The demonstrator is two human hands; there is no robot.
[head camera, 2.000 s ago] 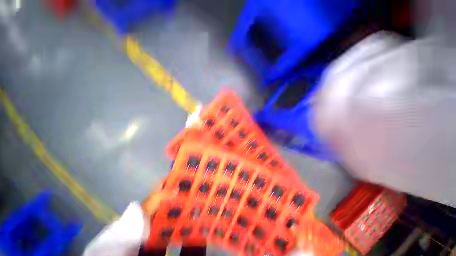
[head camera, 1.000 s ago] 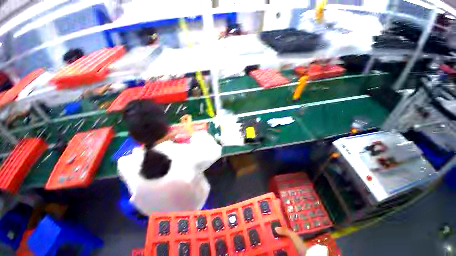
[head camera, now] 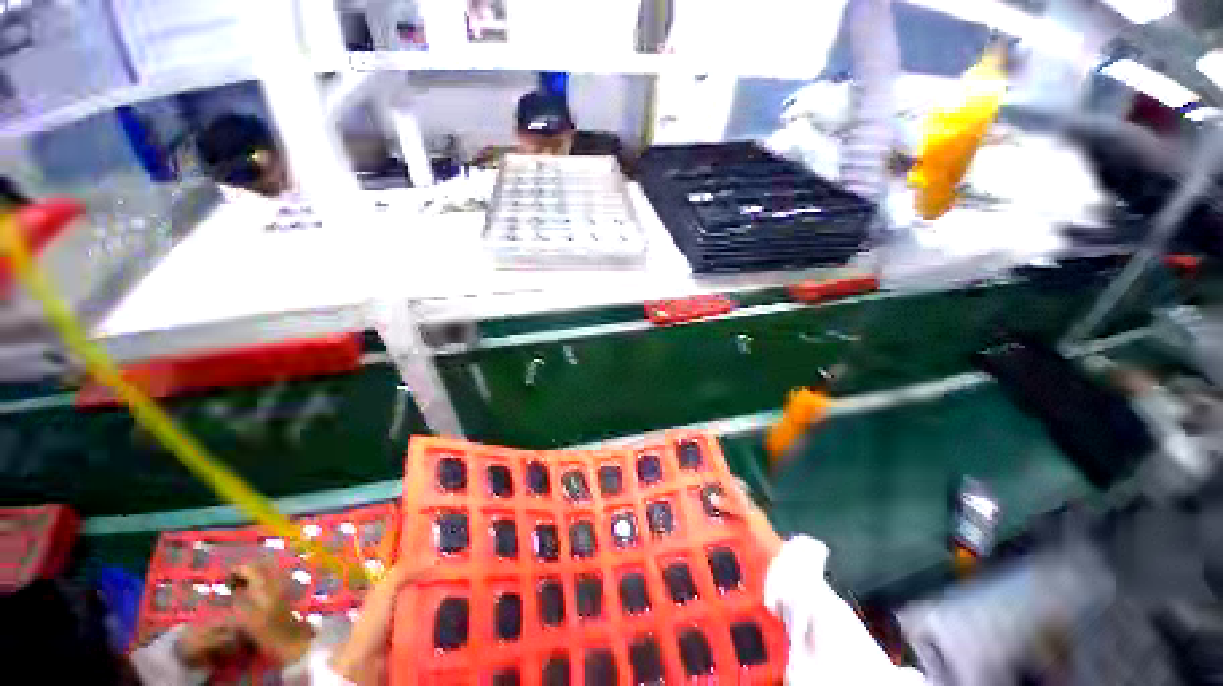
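A red-orange tray (head camera: pixel 567 563) is held up in front of me, tilted so its top face shows. Dark watch heads sit in its pockets in rows; one has a pale round centre. My left hand (head camera: pixel 368 627) grips the tray's left edge. My right hand (head camera: pixel 754 520) grips its right edge, with a white sleeve behind. The lower edge of the tray is cut off by the picture.
Another person's hand (head camera: pixel 262 614) is over a red-orange tray (head camera: pixel 168 579) of grey pieces at the left. A green conveyor belt (head camera: pixel 604 382) crosses ahead. Beyond are a pale tray (head camera: pixel 563 215), stacked black trays (head camera: pixel 758 208) and people. A yellow strip (head camera: pixel 175 429) slants at left.
The view has swung up from the floor and moved closer to the belt. The held tray has risen in the picture and more of its rows show.
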